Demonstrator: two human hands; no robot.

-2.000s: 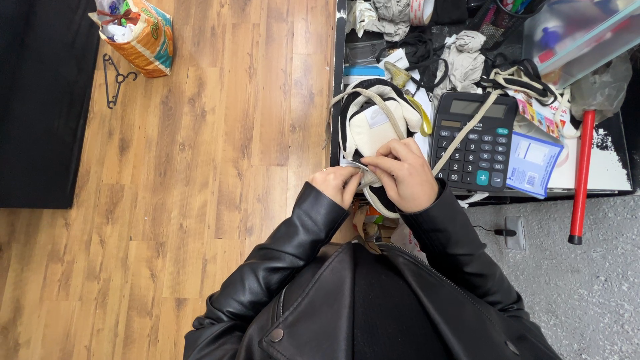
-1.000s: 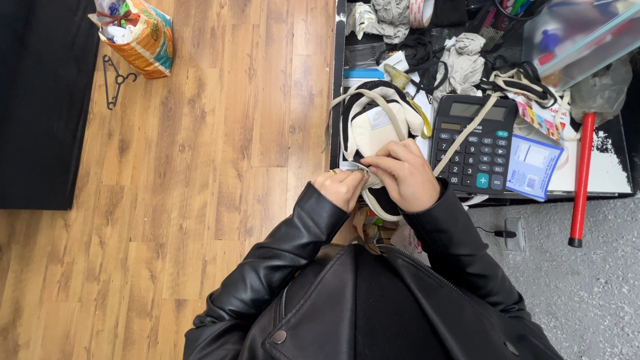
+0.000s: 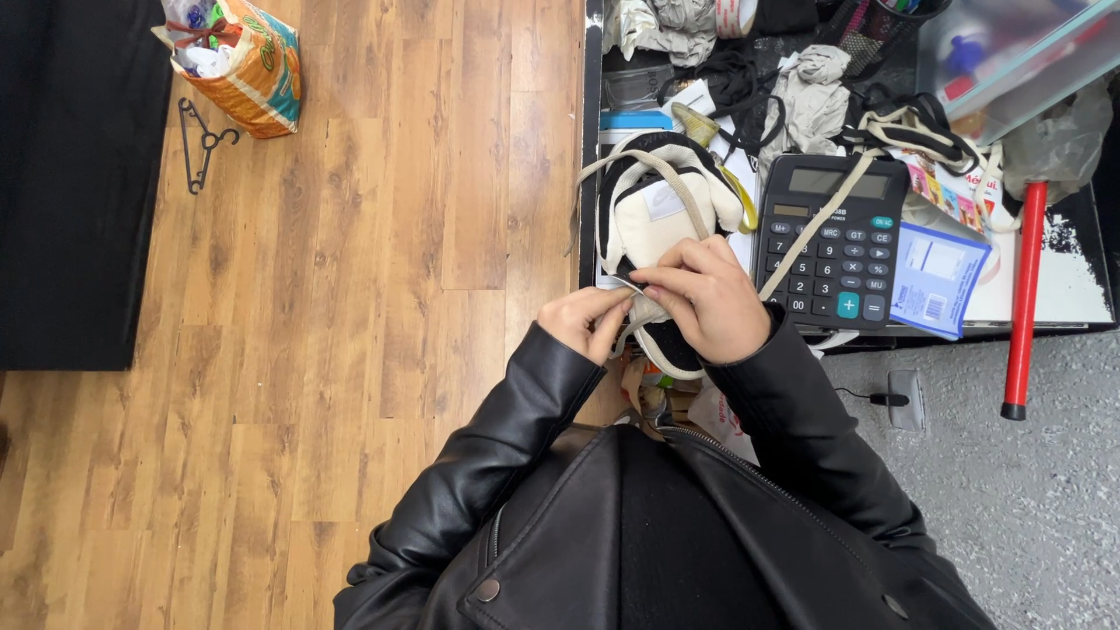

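Note:
A cream and black sneaker (image 3: 661, 216) lies on the cluttered black table, its tongue facing up. My left hand (image 3: 584, 322) is at the lower left of the shoe, thumb and forefinger pinching the edge of a pale strip of the shoe. Right beside it, my right hand (image 3: 707, 297) pinches the same part from the other side, fingertips almost touching the left ones. A beige flat shoelace (image 3: 669, 175) loops over the tongue. Another stretch of lace (image 3: 822, 219) crosses the black desk calculator (image 3: 831, 249). What exactly sits between my fingertips is partly hidden.
Crumpled grey paper (image 3: 809, 96), a mesh pen cup (image 3: 875, 35) and a clear plastic bin (image 3: 1006, 66) crowd the table's back. A red tube (image 3: 1024, 302) overhangs its front edge beside a blue packet (image 3: 941, 278). On the wooden floor are a full bag (image 3: 254, 74) and a black hanger (image 3: 203, 147).
Both hands stay at the same part of the shoe; only the fingers have shifted slightly.

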